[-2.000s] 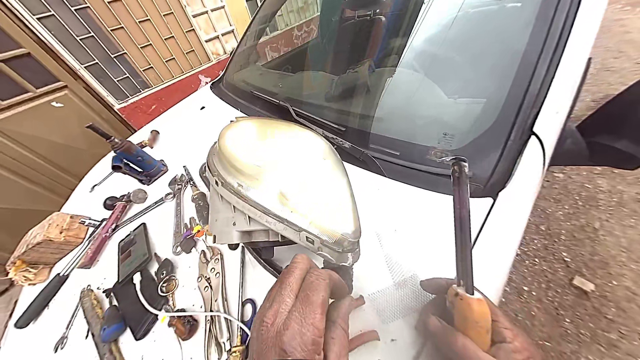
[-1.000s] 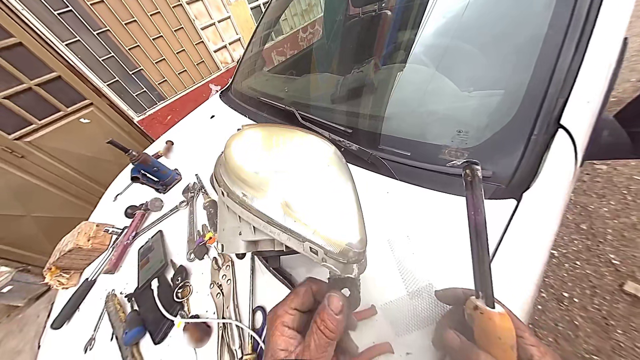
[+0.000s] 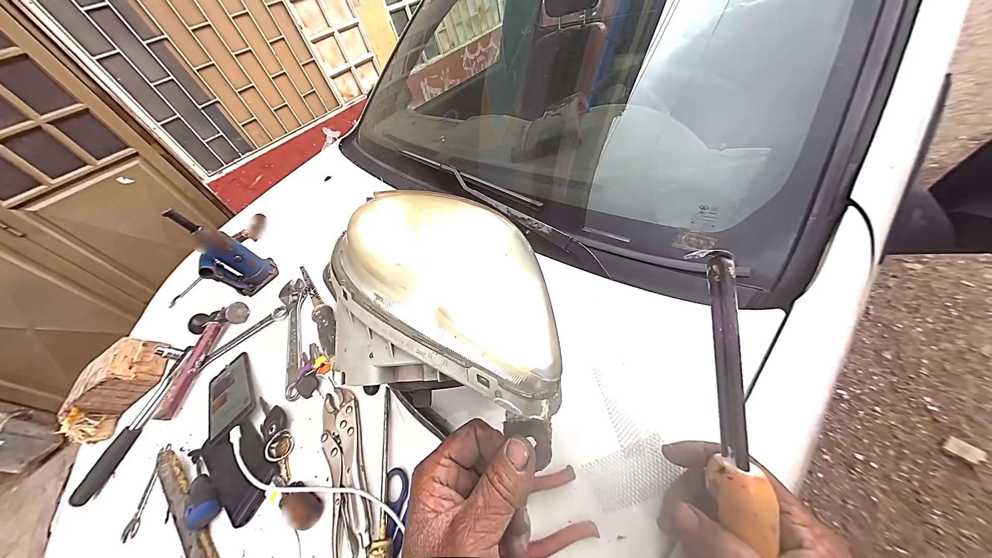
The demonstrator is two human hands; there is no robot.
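Note:
A car headlight with a yellowed lens (image 3: 457, 279) rests on the white car hood, lens up. My left hand (image 3: 473, 488) pinches the dark mounting tab (image 3: 529, 440) at the headlight's near corner. In my right hand (image 3: 744, 504) is a tool with an orange handle and a dark metal shaft, its bent tip (image 3: 709, 254) pointing up, apart from the headlight. Beside my left hand lie reddish strips (image 3: 562, 535), partly hidden by it. A piece of fine mesh (image 3: 632, 469) lies on the hood between my hands.
Left of the headlight lie locking pliers (image 3: 345, 473), an adjustable wrench (image 3: 293, 341), a hammer (image 3: 194, 364), a phone (image 3: 231, 397) with a white cable, blue-handled scissors (image 3: 397, 496), a wood block (image 3: 116, 380) and a blue metal tool (image 3: 236, 260). The windshield (image 3: 620, 116) rises behind.
My left hand has shifted its hold at the headlight's near corner, the thumb now lying on the tab. The right hand keeps hold of the orange-handled tool. The view has turned somewhat.

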